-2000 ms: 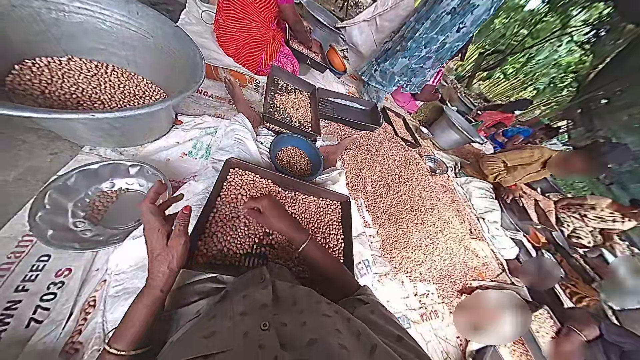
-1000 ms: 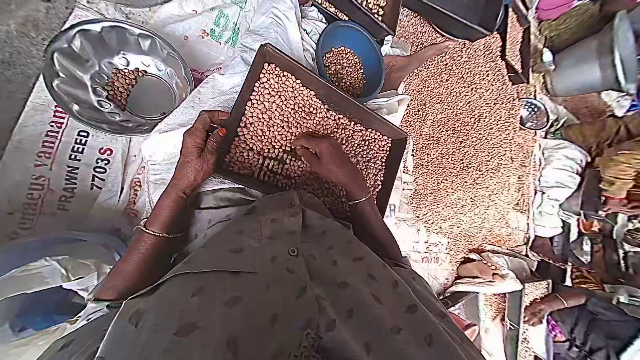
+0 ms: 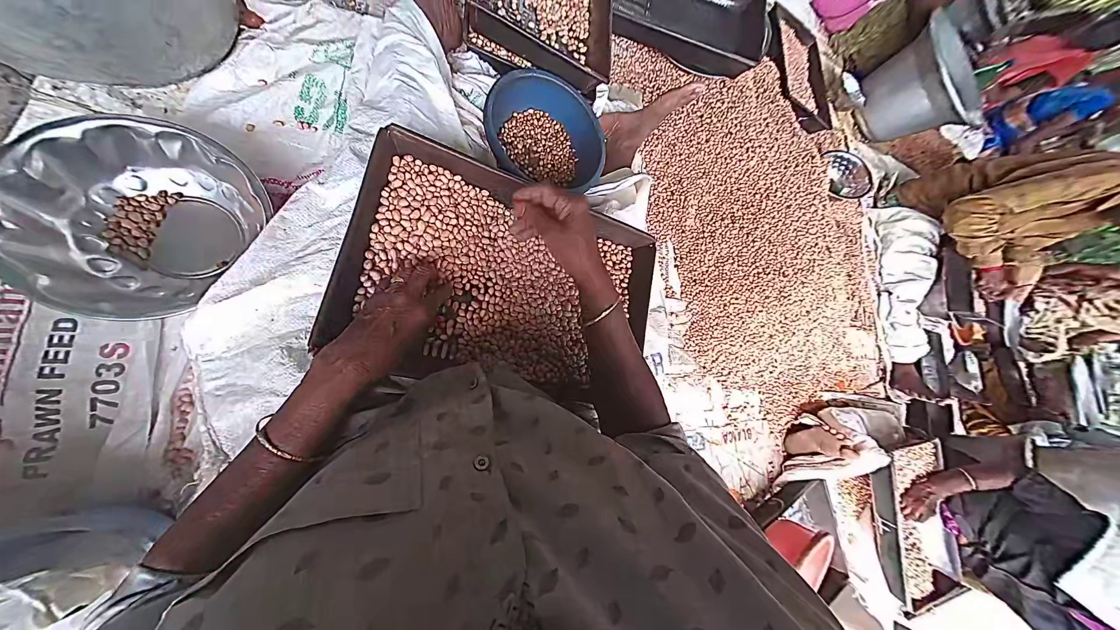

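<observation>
A dark rectangular tray [image 3: 350,236] full of pinkish-brown nuts or seeds [image 3: 472,254] lies at my lap. My left hand [image 3: 402,306] rests among them at the tray's left side, fingers bent downward; whether it grips any is hidden. Over the tray's far right part, close to a blue bowl [image 3: 588,114], my right hand [image 3: 551,214] is raised with curled fingers; I cannot tell if something small is between them. The blue bowl, just beyond the tray, holds smaller brown pieces. To the left stands a fluted metal basin [image 3: 52,262] with a small heap of nuts or seeds.
Woven plastic sacks [image 3: 262,271] cover the ground. A broad spread of nuts or seeds [image 3: 752,210] lies to the right, with a bare foot at its edge. Further dark trays [image 3: 691,31] lie beyond. Co-workers sit at the right, one with a hand [image 3: 932,494] at a tray.
My left hand has moved from the tray's left rim into the nuts or seeds. My right hand has gone from the middle of the tray toward the blue bowl.
</observation>
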